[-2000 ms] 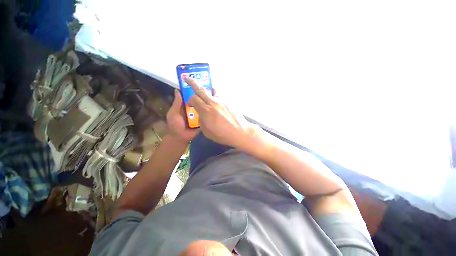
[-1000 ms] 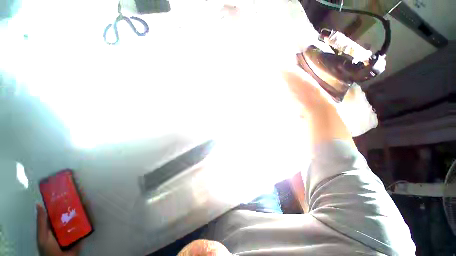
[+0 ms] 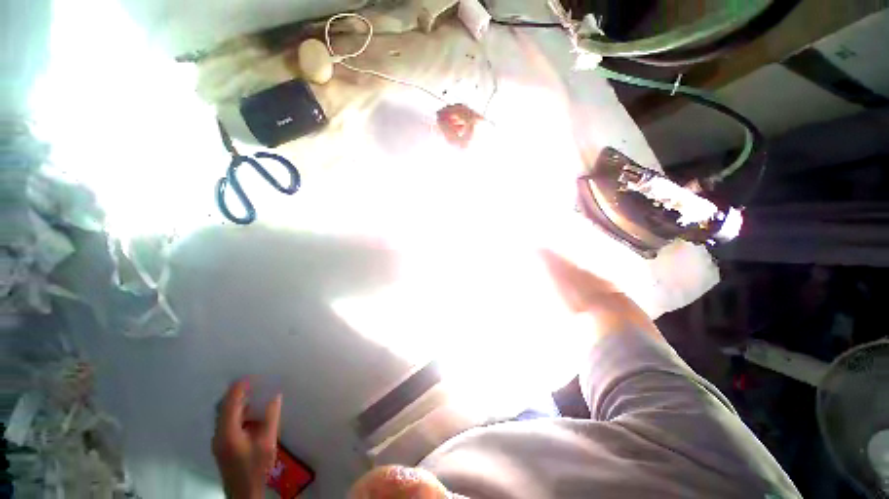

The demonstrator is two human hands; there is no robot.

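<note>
The smartphone (image 3: 292, 476) with a red screen shows at the table's near left, partly covered by my left hand (image 3: 246, 434). My left hand's fingers are spread and point away from me; whether they still grip the phone cannot be told. My right forearm (image 3: 612, 310) reaches onto the table at the right. My right hand (image 3: 558, 273) is mostly washed out by glare, so its fingers and anything in them are hidden.
Dark-handled shears (image 3: 251, 185) lie near a flat black box (image 3: 283, 112) and a round cream object (image 3: 315, 60) with a cord. A steam iron (image 3: 663, 205) stands at the right end. A dark-and-light bar (image 3: 400, 404) lies near my body. Pale scraps (image 3: 68, 419) are at left, a fan (image 3: 858, 409) right.
The view has turned from the floor bundles to the table. Both hands were at the phone; now only my left hand is. The phone's screen changed from blue and orange to red.
</note>
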